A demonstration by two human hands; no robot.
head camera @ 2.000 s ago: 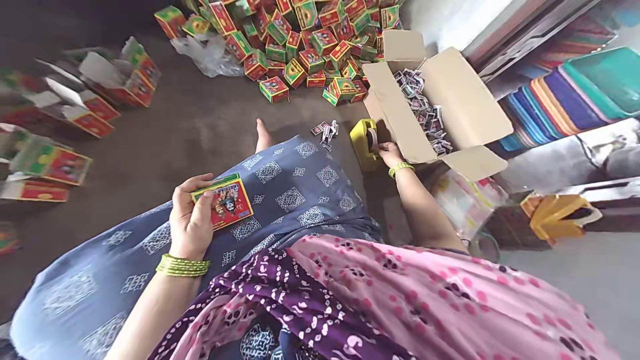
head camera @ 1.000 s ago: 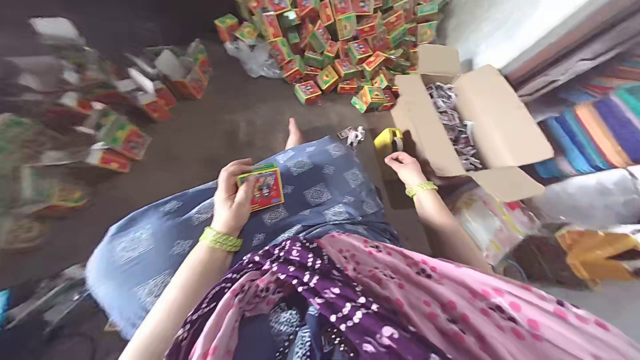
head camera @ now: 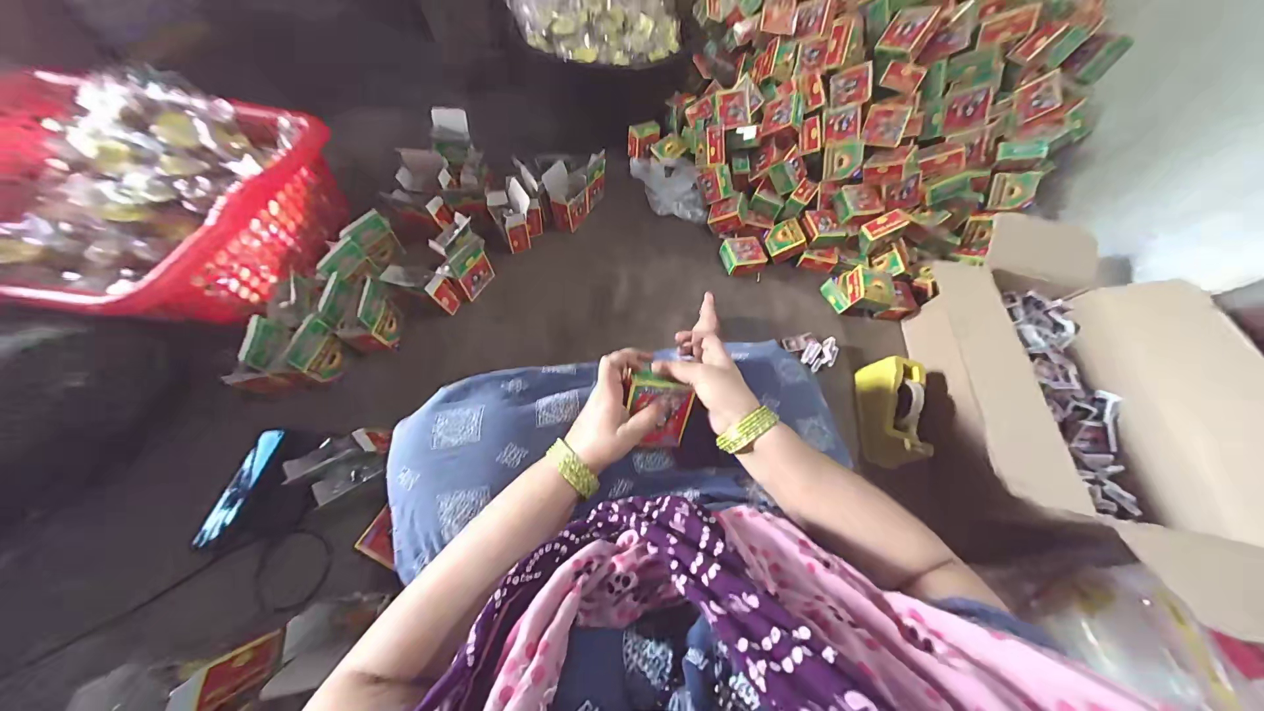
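A small red and green printed cardboard box [head camera: 664, 410] rests over my lap, gripped by my left hand [head camera: 614, 415]. My right hand [head camera: 713, 380] touches the green top edge of that box, its fingers partly extended; whether a strip of tape is on them cannot be seen. To the right of my lap a yellow tape dispenser [head camera: 877, 410] with a pale roll stands on the floor. A few small printed sachets [head camera: 816, 352] lie just beyond my knee.
Closed boxes [head camera: 849, 158] are piled at the upper right. Open-flapped boxes [head camera: 459, 257] stand at the left, near a red plastic basket [head camera: 247, 237] of wrapped items. A carton [head camera: 973, 395] of sachets is at the right. A phone [head camera: 237, 489] with a cable lies at lower left.
My right hand has moved from the yellow tape dispenser to the box in my left hand. The view has swung left, bringing the red basket into sight.
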